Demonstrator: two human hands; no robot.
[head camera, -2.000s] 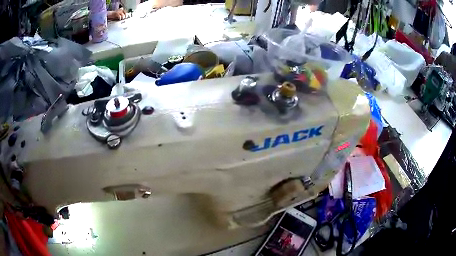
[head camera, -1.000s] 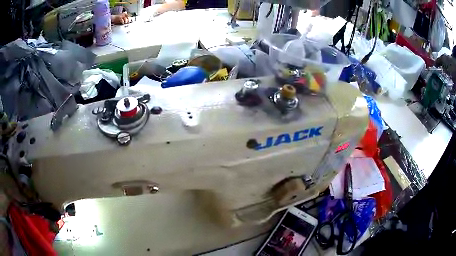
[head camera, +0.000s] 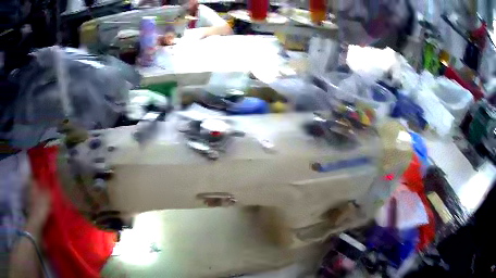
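Red fabric (head camera: 70, 228) hangs and lies at the left, beside the needle end of the cream sewing machine (head camera: 239, 179). The frame is blurred. My left hand (head camera: 39, 209) is at the far left, against the fabric's left edge; its fingers are too smeared to tell their grip. A thin band shows near the wrist. The presser foot area (head camera: 117, 222) is dark and blurred beside the bright lamp glow. My right hand is not in view.
A smartphone (head camera: 348, 247) lies right of the machine bed (head camera: 190, 244). A grey bundle (head camera: 70, 87) and a cluttered tray with a blue item (head camera: 247, 105) are behind the machine. Another person's arm (head camera: 215, 21) shows at the back.
The view has swung left, so the machine appears further right and blurred. More of the red fabric and my left hand now show at the left.
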